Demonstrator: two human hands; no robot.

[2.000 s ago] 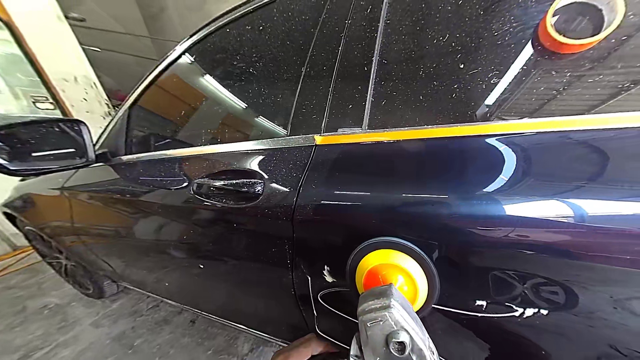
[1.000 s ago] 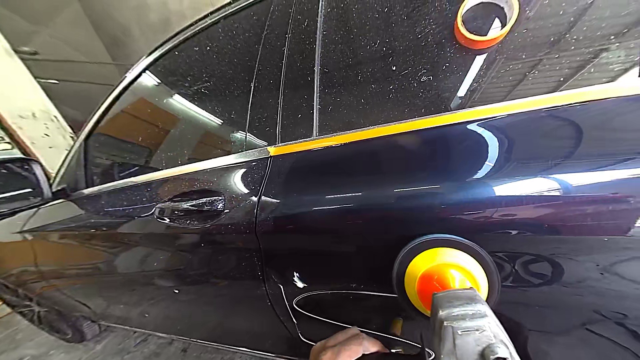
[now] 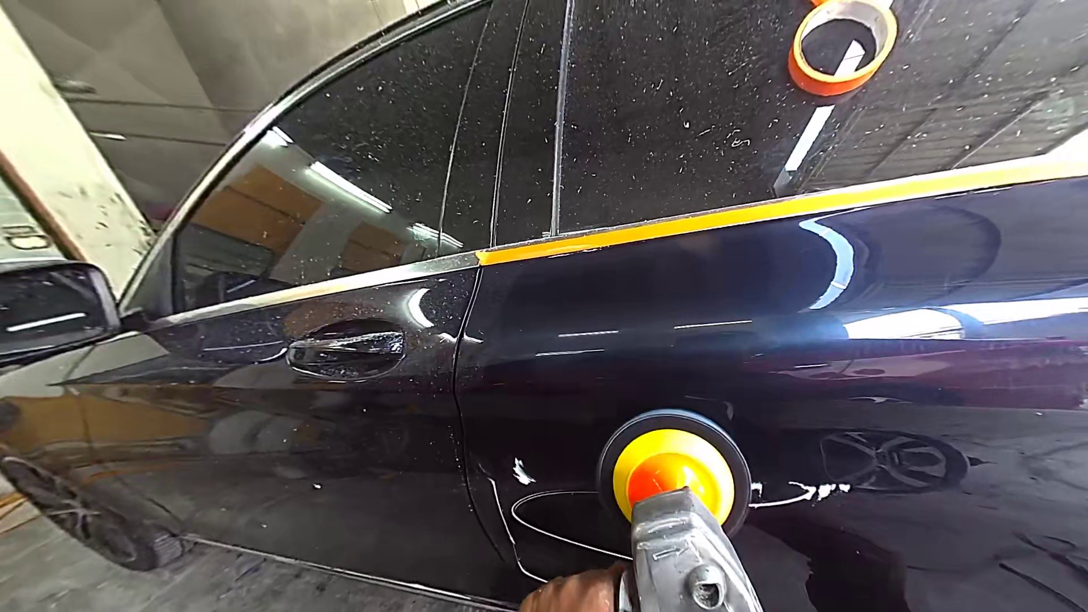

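Observation:
A rotary polisher (image 3: 693,552) reaches up from the bottom edge, its round backing pad (image 3: 676,467), yellow and orange with a dark rim, against the rear door panel (image 3: 578,399) of a black car. My left hand (image 3: 574,592) shows at the bottom edge, closed on the polisher's side handle, which is mostly hidden. My right hand is out of the frame. A thin looping line of white compound (image 3: 557,535) lies on the door left of the pad, and white smears (image 3: 816,491) lie to its right.
Yellow masking tape (image 3: 663,234) runs along the base of the rear window. A roll of orange tape (image 3: 841,47) rests against the speckled glass. The front door handle (image 3: 347,350), side mirror (image 3: 55,310) and front wheel (image 3: 89,518) are at left, above a grey floor.
Compared with one second ago, the polisher has moved left along the rear door, back over part of the looping white line. My left hand stays beside it. The view has shifted somewhat.

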